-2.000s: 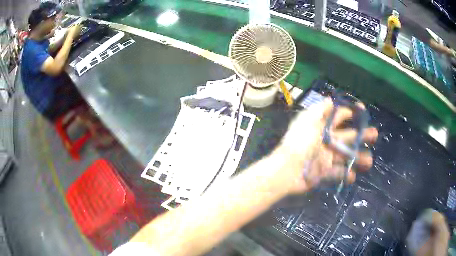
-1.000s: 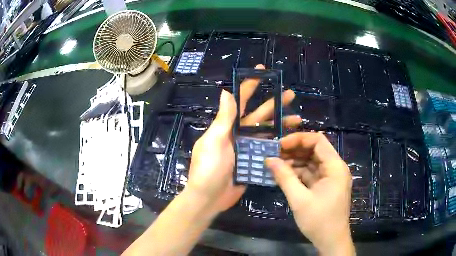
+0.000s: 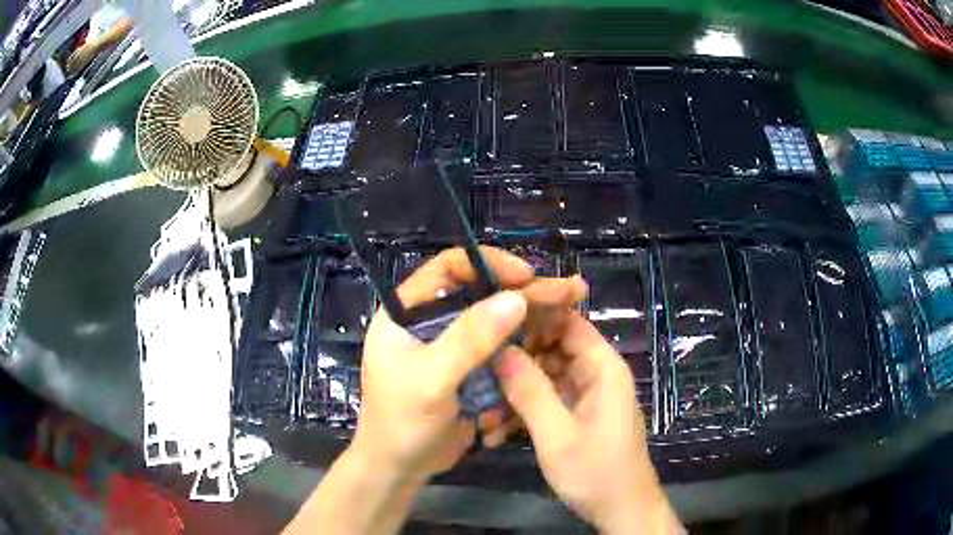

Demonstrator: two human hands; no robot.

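A thin black phone front housing (image 3: 472, 235) is held tilted over the tray, its open window end pointing up and away. My left hand (image 3: 418, 366) is closed around its lower part, with the thumb across the key area. My right hand (image 3: 575, 387) has its fingertips at the lower right edge of the housing. The keypad (image 3: 483, 393) shows only partly between the hands; the fingers hide the rest. The shiny black blister tray (image 3: 564, 204) lies beneath, with pale key grids at its top left (image 3: 327, 145) and top right (image 3: 790, 147).
A cream desk fan (image 3: 196, 123) stands left of the tray. White cut-out sheets (image 3: 188, 355) are heaped at the left, with a cable across them. Teal and white packed pieces (image 3: 909, 230) lie right of the tray. A red stool (image 3: 120, 502) is below left.
The housing has turned from upright facing me to tilted and foreshortened. My left fingers have wrapped around it and the thumb has moved over the keys. The view has shifted slightly.
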